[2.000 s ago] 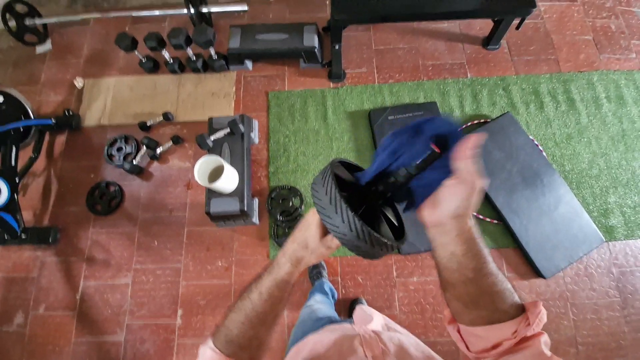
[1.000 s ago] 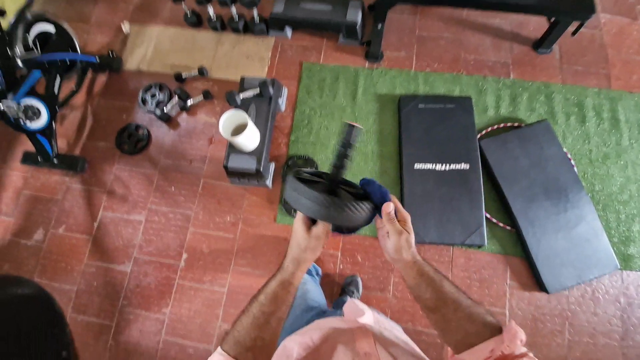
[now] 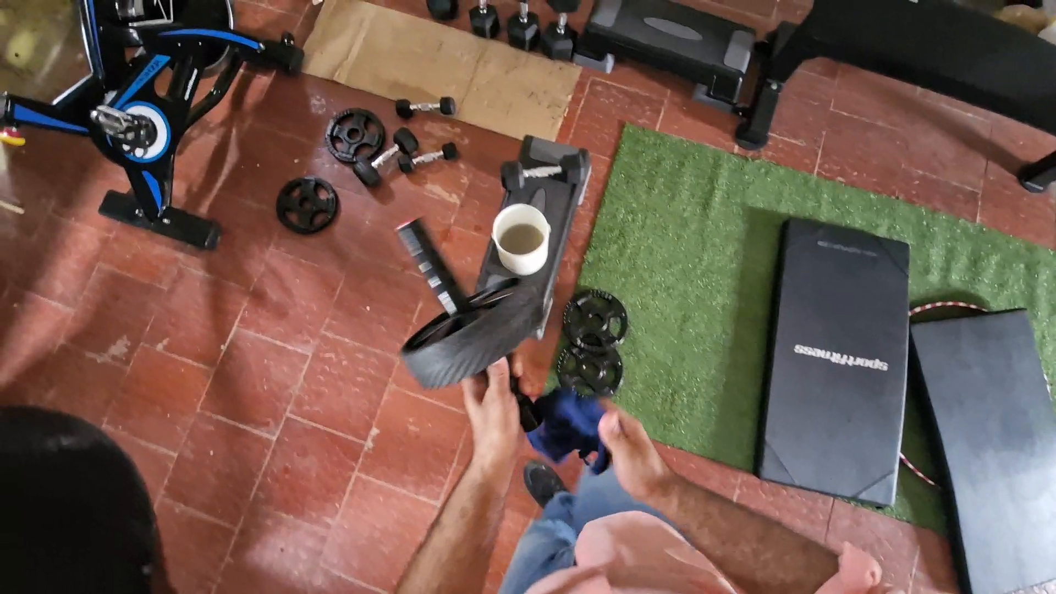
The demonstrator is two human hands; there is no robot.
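My left hand grips an ab roller wheel with a wide black treaded rim, near its lower side. One black handle points up and left from the wheel; the other reaches down toward my right hand. In my right hand is a dark blue cloth, bunched against the end of that lower handle. The wheel is held in the air, partly in front of a black step platform, on which stand a white bucket of cloudy liquid and a small dumbbell.
Weight plates lie at the edge of a green turf mat, which holds black padded boards. An exercise bike and small dumbbells are at the left, a weight bench at the top right, a black rounded object at lower left.
The cloth, at the wheel's right side a second ago, is now at the lower handle. The wheel has turned, its upper handle now leaning left. The view has shifted left.
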